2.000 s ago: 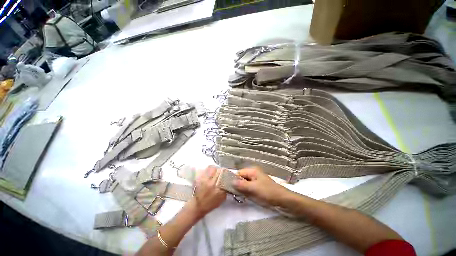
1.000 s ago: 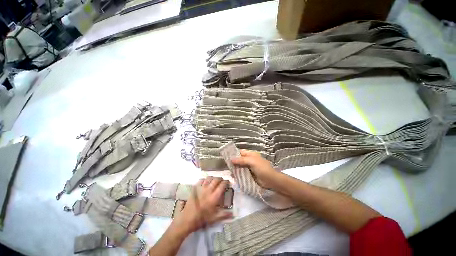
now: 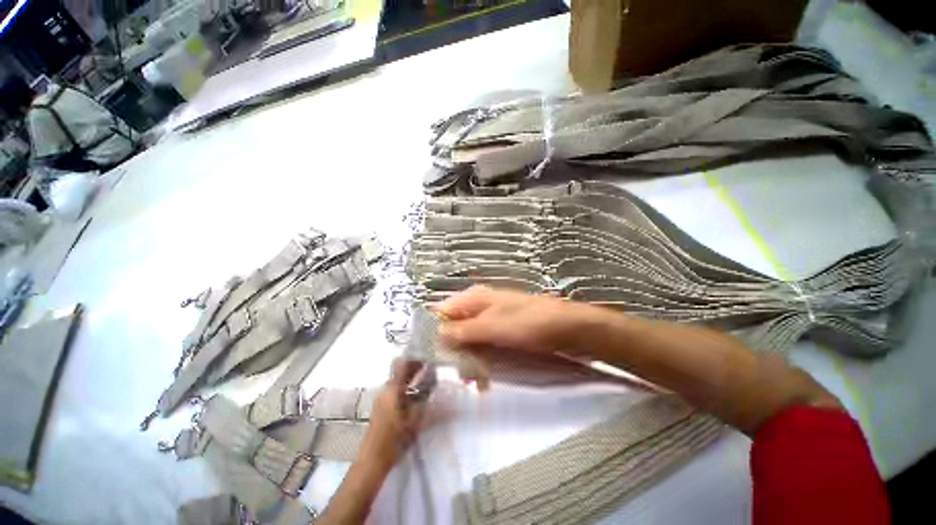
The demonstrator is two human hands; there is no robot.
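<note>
My right hand [image 3: 488, 320] holds the end of a long webbing strap [image 3: 554, 369] in front of the assembled row. My left hand [image 3: 395, 410] is just below and left of it, closed around a small piece with silver metal [image 3: 416, 379]; blur hides its exact form. Long loose webbing straps [image 3: 595, 461] lie fanned at the lower right. Short strap pieces with buckles and hooks [image 3: 277, 308] are heaped at the left, with more [image 3: 272, 451] beside my left wrist. Assembled straps [image 3: 482, 246] lie in a row, hooks at the left, tails gathered at the right.
A tied strap bundle [image 3: 667, 123] lies at the far side, with a cardboard box [image 3: 677, 41] behind it. Flat grey sheets [image 3: 36, 390] lie at the left table edge. A yellow line [image 3: 744, 220] crosses the white table. A person in light clothing [image 3: 77, 128] is at the far left.
My right hand has moved left with the strap end, close to my left hand. My left hand has lifted from flat on the short pieces and now grips a metal-fitted piece. The view has shifted slightly.
</note>
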